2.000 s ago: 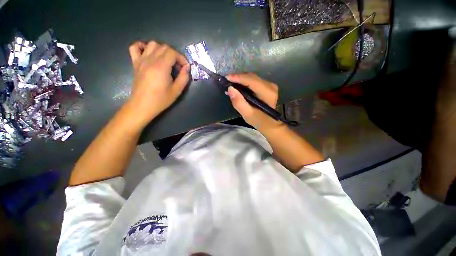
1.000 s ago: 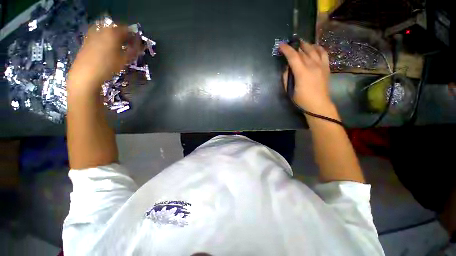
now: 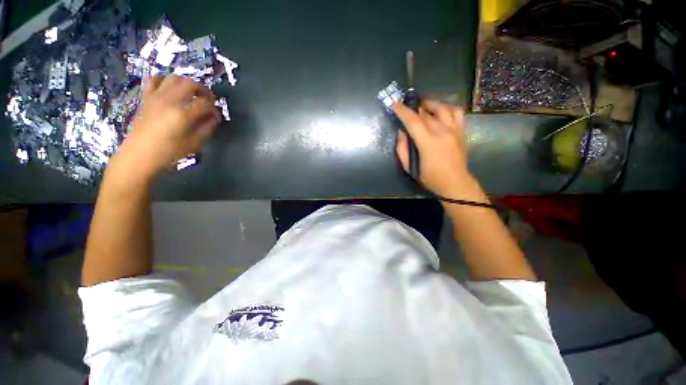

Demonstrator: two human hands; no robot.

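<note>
My right hand (image 3: 436, 143) holds the black soldering iron (image 3: 411, 143), its metal tip pointing away from me. A small whitish circuit board (image 3: 390, 94) is at my right index fingertip; I cannot tell if it is pinched or pressed on the bench. My left hand (image 3: 171, 120) is at the heap of whitish board strips (image 3: 162, 46), fingers bent down among them. The hand hides part of the heap, and I cannot tell whether it grips a strip. A larger silvery-grey board pile (image 3: 56, 113) lies further left.
A brown tray of fine grey bits (image 3: 526, 79) stands at the upper right. A solder spool (image 3: 572, 147) lies beside it with a thin bright strand. A dark box with a red light (image 3: 613, 54) is behind. The iron's black cord (image 3: 470, 203) runs near the bench's front edge.
The view shifted right after the first frame, and my hands moved apart. Since the second frame, my right hand moved left with the iron and board, and my left hand moved slightly down.
</note>
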